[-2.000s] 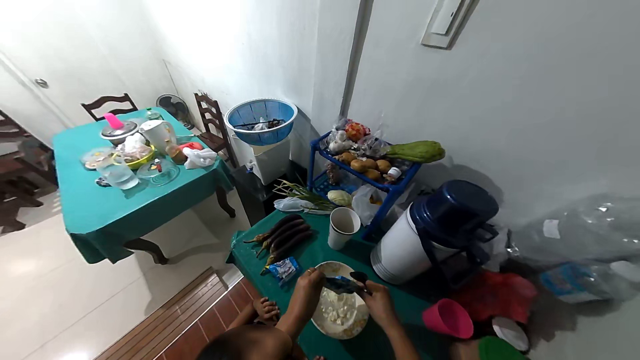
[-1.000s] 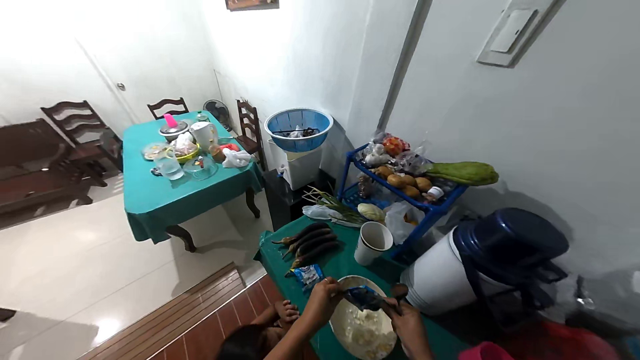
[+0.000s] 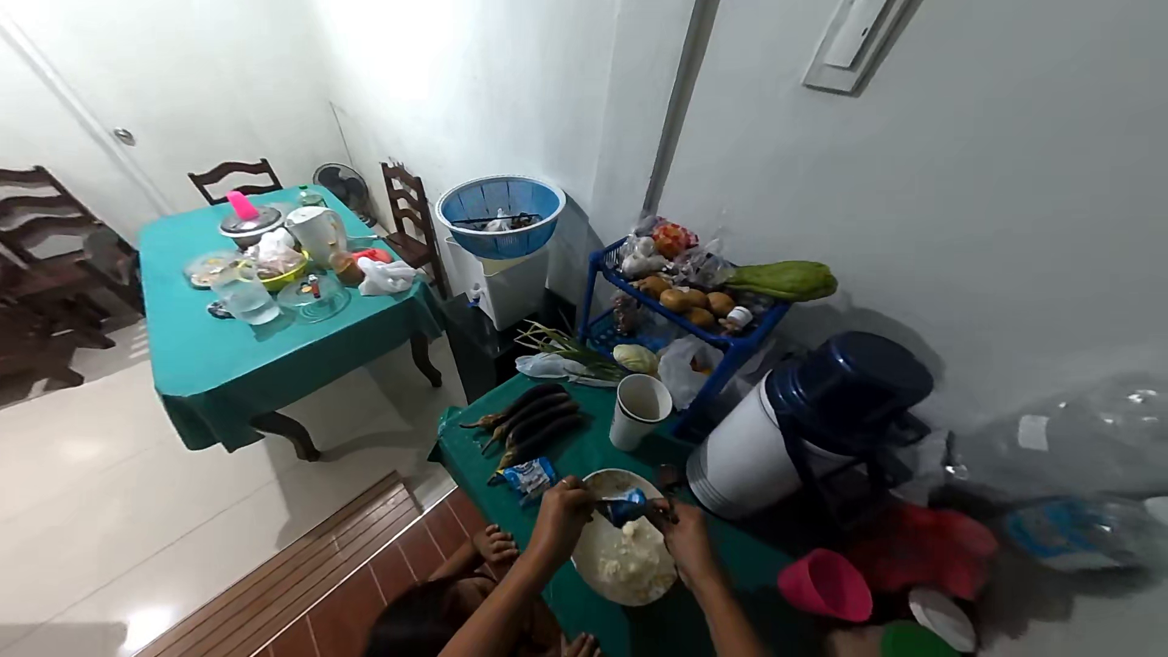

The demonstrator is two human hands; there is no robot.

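Note:
A small blue packet [image 3: 624,507] is held over a white bowl [image 3: 628,598] by my left hand [image 3: 568,511] at one end and my right hand [image 3: 677,529] at the other. Pale, lumpy food [image 3: 630,557] lies in the bowl. Another blue packet [image 3: 529,476] rests on the green-covered table, left of the bowl. Behind it lie several dark eggplants [image 3: 534,422]. A white cup [image 3: 641,411] stands beyond the bowl, beside a cabbage-like vegetable [image 3: 636,358] and green stalks [image 3: 575,349].
A large dispenser with a dark lid [image 3: 776,438] stands right of the bowl, near a pink cup [image 3: 826,584]. A blue rack [image 3: 730,351] holds vegetables. Another person's hand [image 3: 495,544] is at the table's left edge. A second table [image 3: 228,360] stands at the back left.
Both hands stay at the blue packet over the bowl. The view has shifted between frames. Otherwise nothing has plainly changed.

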